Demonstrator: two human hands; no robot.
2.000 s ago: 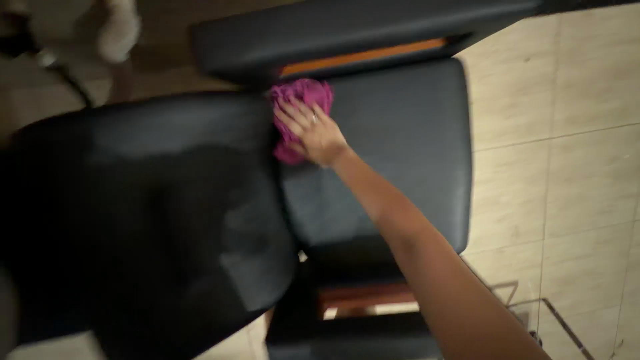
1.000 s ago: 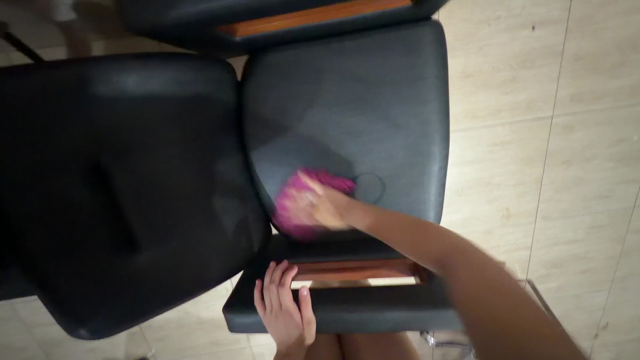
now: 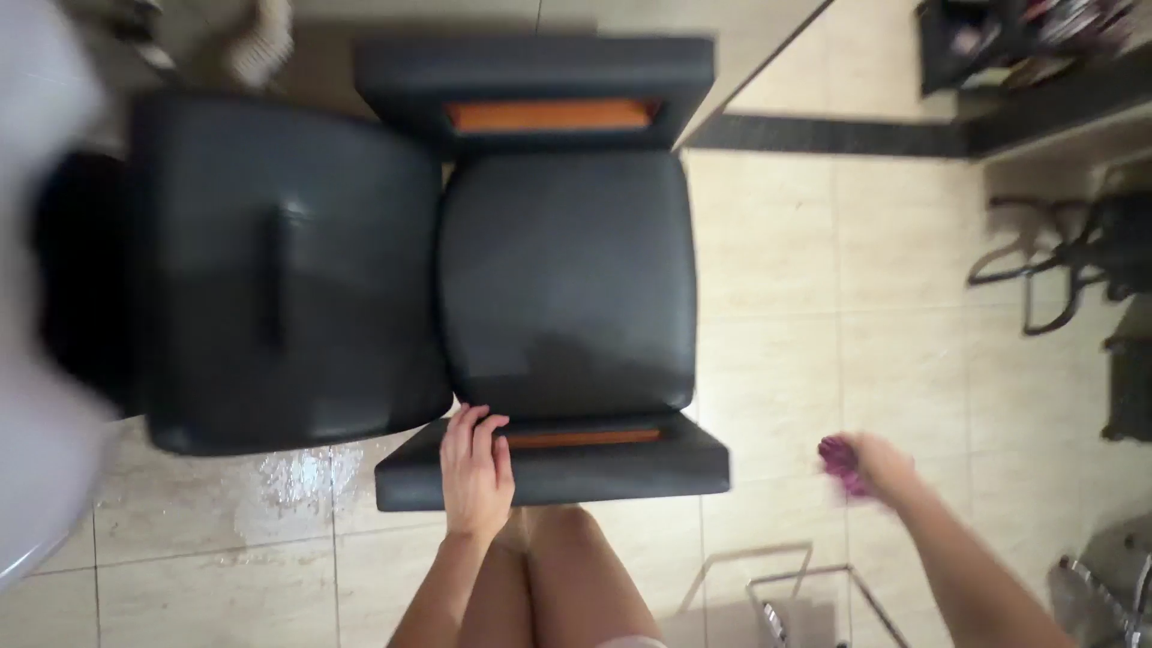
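A black padded chair shows from above, its seat cushion (image 3: 569, 279) at the middle and its backrest (image 3: 351, 279) on the left. On the near armrest (image 3: 621, 468) rests my left hand (image 3: 477, 463), fingers spread and holding nothing. Away from the chair, over the tiled floor at the right, my right hand (image 3: 882, 470) grips a bunched magenta cloth (image 3: 842, 465); both look blurred. The far armrest (image 3: 540, 76) has an orange-brown panel in its opening, and no hand is near it.
A white basin-like surface (image 3: 36, 270) curves along the left edge. Wet patches shine on the floor tiles (image 3: 292, 490) beside the backrest. A thin metal frame (image 3: 810, 571) stands at lower right. Dark metal chair legs (image 3: 1035, 261) and a black container of items (image 3: 972, 45) are farther right.
My right hand has moved off the seat with the magenta cloth, out to the right over the floor. My left hand remains on the near armrest. The view has shifted.
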